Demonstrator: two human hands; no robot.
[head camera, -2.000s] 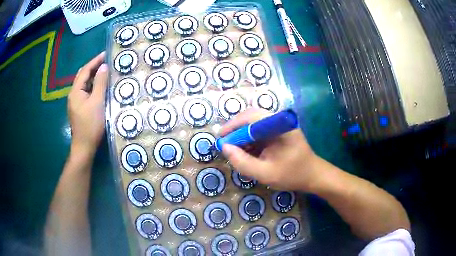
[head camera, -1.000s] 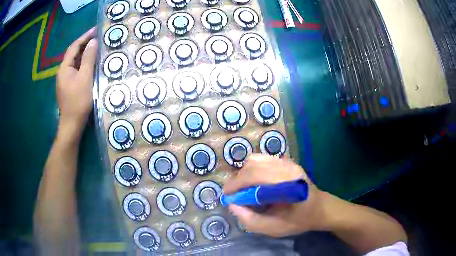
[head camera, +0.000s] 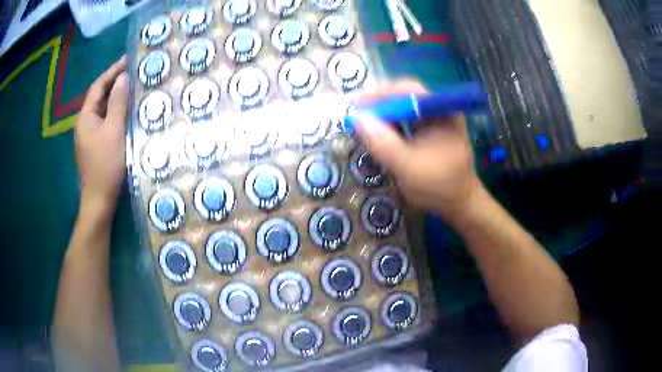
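Observation:
A clear blister tray (head camera: 250, 275) lies in front of me, with rows of coin-sized round components (head camera: 277, 239), one per pocket. Their rings are pale with dark inner rings and shiny centres. Glare whitens a band across the upper middle rows. My right hand (head camera: 434, 156) grips a thick blue marker pen (head camera: 417, 109) over the tray's right side. The pen is slightly blurred, and I cannot tell whether its tip touches a component. My left hand (head camera: 101, 145) is beside the tray's left edge, its fingertips partly hidden; I cannot tell whether they grip the edge.
A tall tray stack (head camera: 501, 80) with a tan cardboard sheet (head camera: 591, 76) stands at right. A white-barrelled pen (head camera: 397, 20) lies beyond the tray. Part of a white object (head camera: 101, 14) shows at upper left. The green surface (head camera: 33, 189) carries yellow and red tape lines.
My right hand with the marker has moved from the tray's lower rows up to its upper right side. My left hand stays beside the left edge. The camera view has shifted a little.

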